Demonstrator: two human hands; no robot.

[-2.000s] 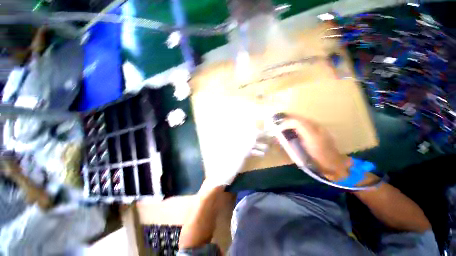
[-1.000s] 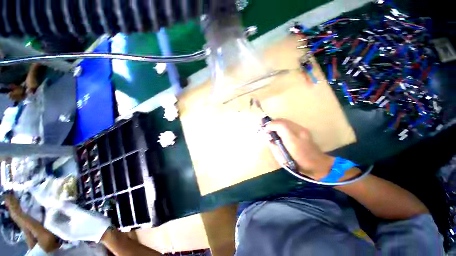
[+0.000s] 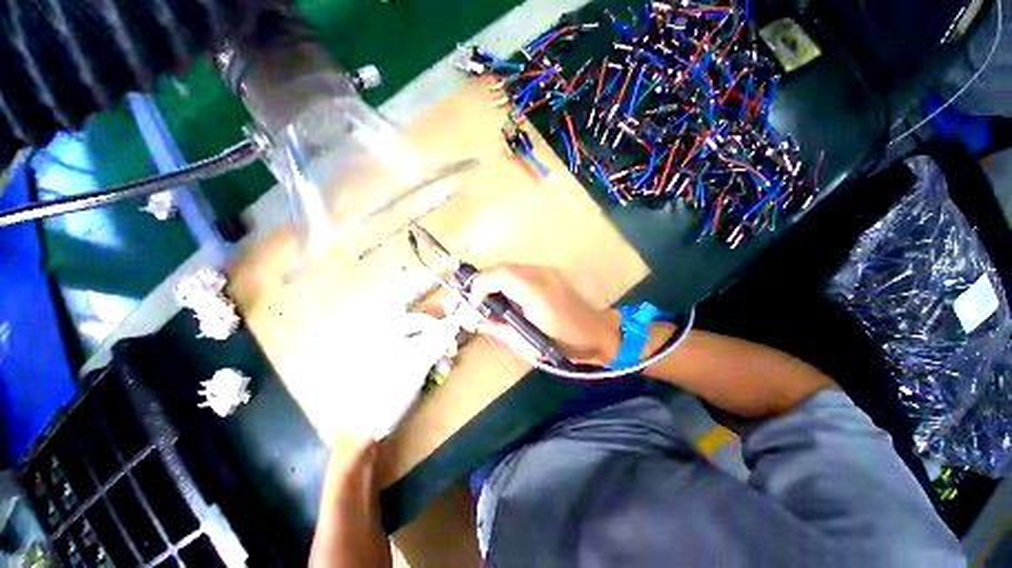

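My right hand (image 3: 560, 311) holds a dark, pen-like soldering iron (image 3: 519, 327), its slim forked-looking metal end over the tan board (image 3: 588, 239). My left hand (image 3: 372, 361), in a white glove, is over the board's lower left part, with its fingers close to the iron. It holds a small part (image 3: 439, 375) with yellow-green spots, mostly hidden by the glove. Small silvery ends show at the fingertips. Glare blurs the glove's outline, and I cannot tell whether the iron touches the part.
A heap of red, blue and black leads (image 3: 688, 122) lies right of the board, near a yellowish pad (image 3: 790, 44). White parts (image 3: 225, 392) stand left. A divided black tray (image 3: 144, 488) is lower left. A clear hood (image 3: 338, 144) hangs above the board. A bag (image 3: 932, 322) lies right.
My left hand has come from beside the divided tray back to the board, near the iron. The view has turned right, showing the bag. My right hand still holds the iron.
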